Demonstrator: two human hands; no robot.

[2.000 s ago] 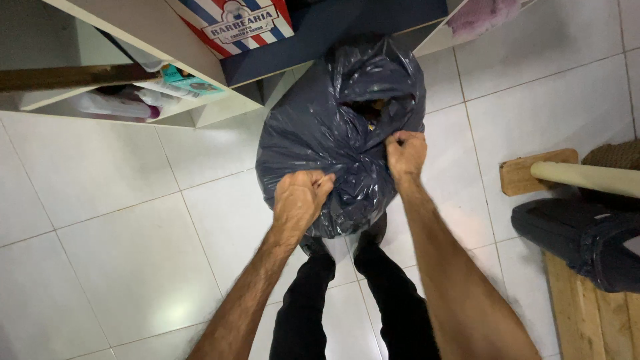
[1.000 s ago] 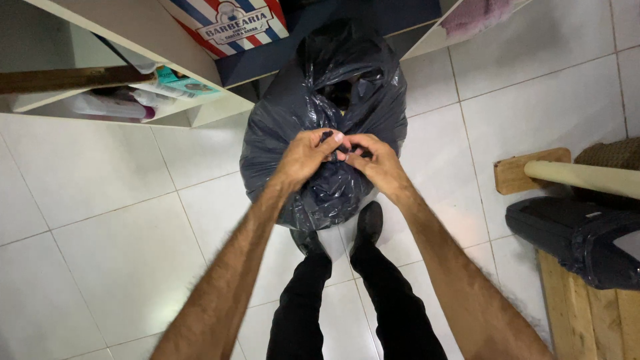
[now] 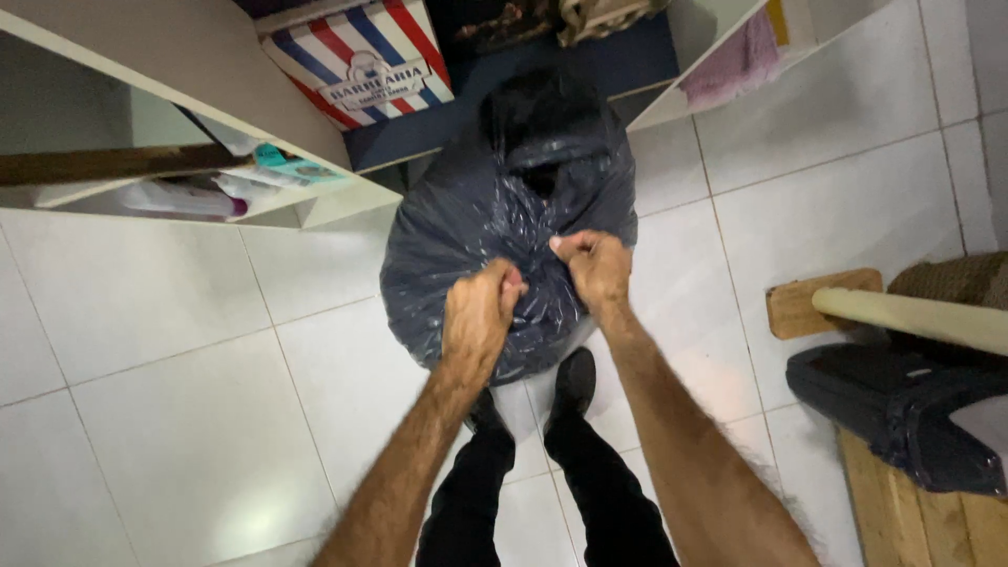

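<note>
A full black plastic garbage bag point(image 3: 449, 236) stands on the tiled floor before my shoes, its gathered plastic showing a small dark opening near the top. My left hand point(image 3: 480, 307), fingers curled, is over the near left part of the gathered plastic. Farther right and slightly higher, my right hand point(image 3: 594, 264) is closed with thumb and forefinger together at the gathers. Both hands appear to pinch the bag's plastic, though the bits between the fingertips are too small to see clearly.
Behind the bag are a dark blue shelf base point(image 3: 472, 102) and a striped box point(image 3: 362, 63) bearing writing. An open cabinet point(image 3: 346, 185) with bottles is at left. On the right are a pale pole on a wooden block point(image 3: 787, 307), a dark bag point(image 3: 858, 386) and a wooden slatted surface point(image 3: 890, 488).
My hands met at the middle of the gathered plastic one second ago; now they are apart, the left one lower and to the left, the right one to the right.
</note>
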